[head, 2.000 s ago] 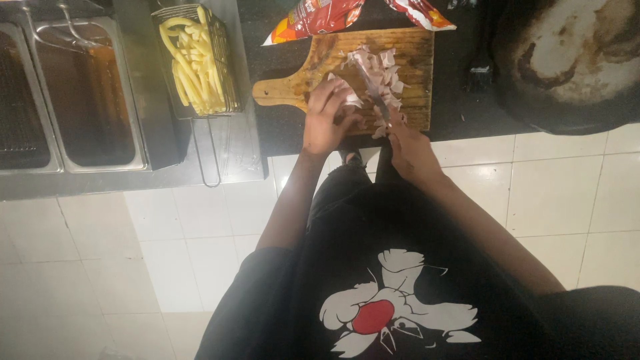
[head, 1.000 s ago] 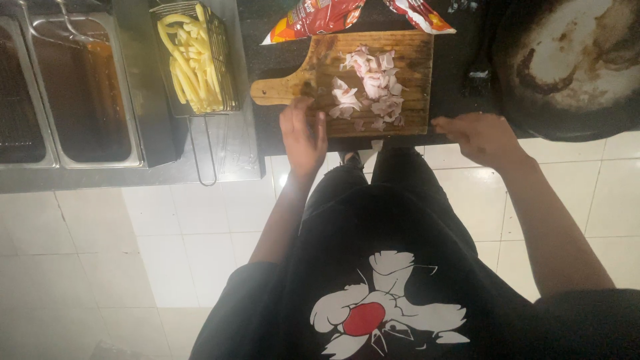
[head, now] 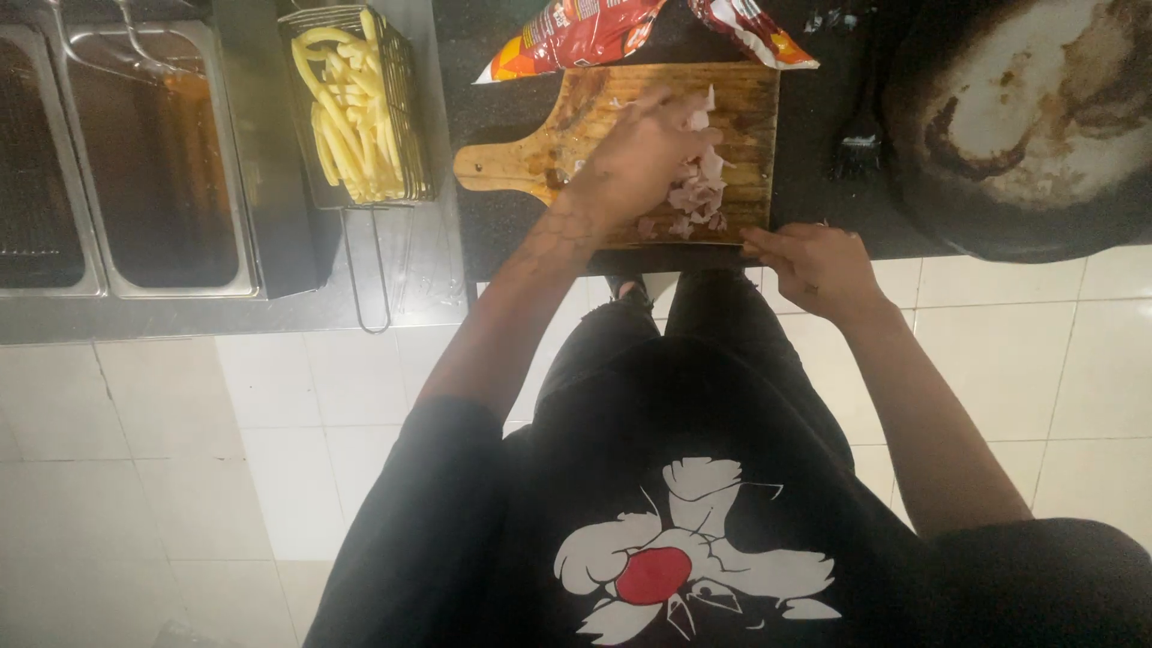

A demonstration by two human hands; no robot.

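A wooden cutting board with a handle (head: 499, 167) lies on the dark counter, with chopped pale pink meat (head: 697, 193) on its right half. My left hand (head: 643, 153) reaches over the board and touches the meat; its fingers are blurred, and whether they grip any pieces is unclear. At the board's near right corner, my right hand (head: 819, 265) has its fingers bent together, fingertips by the edge. I cannot tell whether it holds anything. No knife blade can be made out.
Left of the board, a wire fry basket (head: 409, 126) holds pale fries, beside a fryer (head: 157, 162). Red plastic packets (head: 585, 34) lie behind the board. To the right are a brush (head: 858, 155) and a large stained pan (head: 1017, 126).
Two seconds ago my right hand held a knife over the meat; it is now at the board's near right corner. My left hand has moved from the board's near edge onto the meat since one second ago.
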